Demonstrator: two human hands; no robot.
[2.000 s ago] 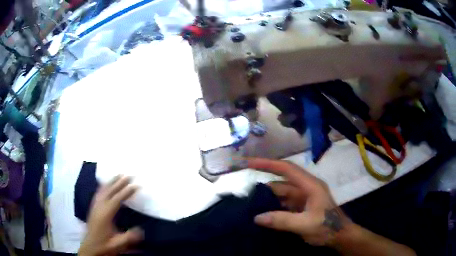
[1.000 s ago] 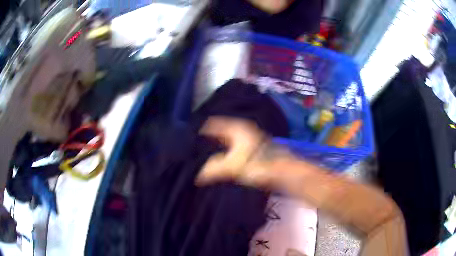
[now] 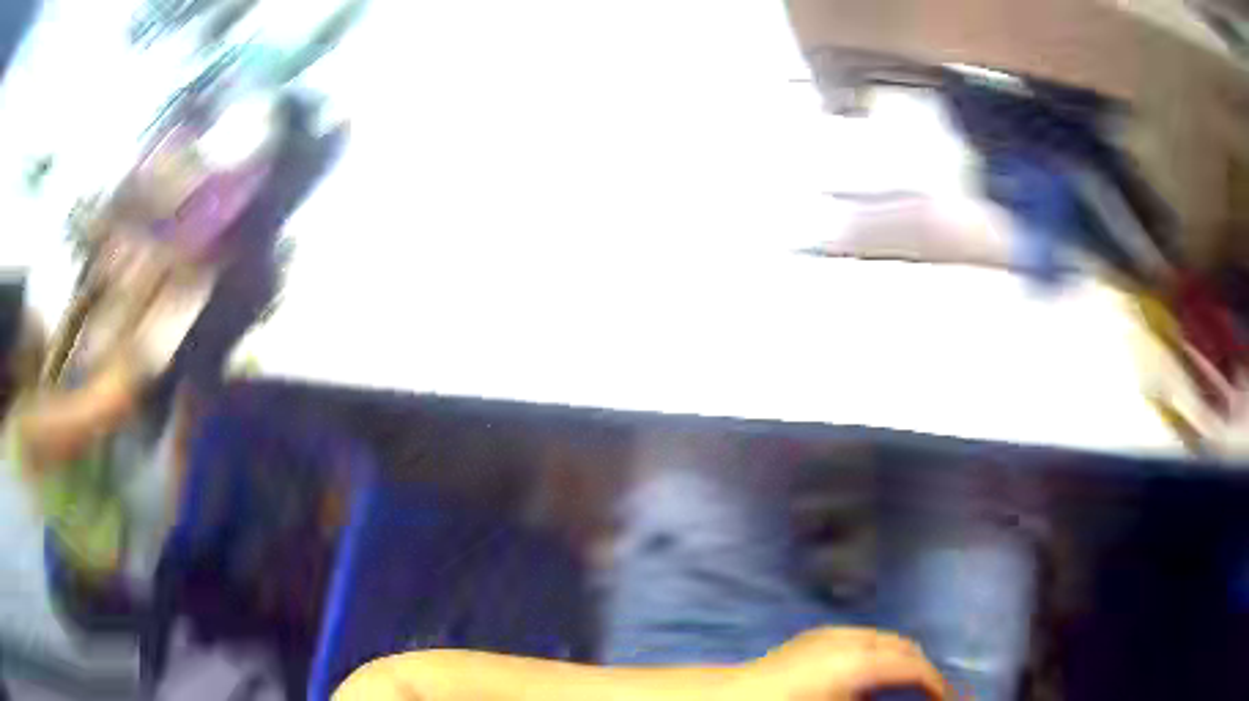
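The picture is blurred and overexposed. My left hand (image 3: 856,666) is at the bottom edge, partly cut off, with its forearm running in from the lower left. A small dark patch shows by the fingers; I cannot tell whether the hand holds it. My right hand is not in view. The white sewing table (image 3: 575,301) is above my hand, its surface washed out. Part of the beige sewing machine (image 3: 1178,82) shows at the upper right.
Scissors with yellow and red handles (image 3: 1208,336) lie blurred at the right. A blue cloth strip (image 3: 1034,206) lies near the machine. A blue edge (image 3: 343,589), possibly a crate, stands below the table at left. Another person's arm (image 3: 82,411) is at far left. Light-blue cloth (image 3: 699,575) shows below the table.
The view has swung from the blue crate and dark cloth back to the table. The right arm has left the picture, and my left forearm and hand now show at the bottom.
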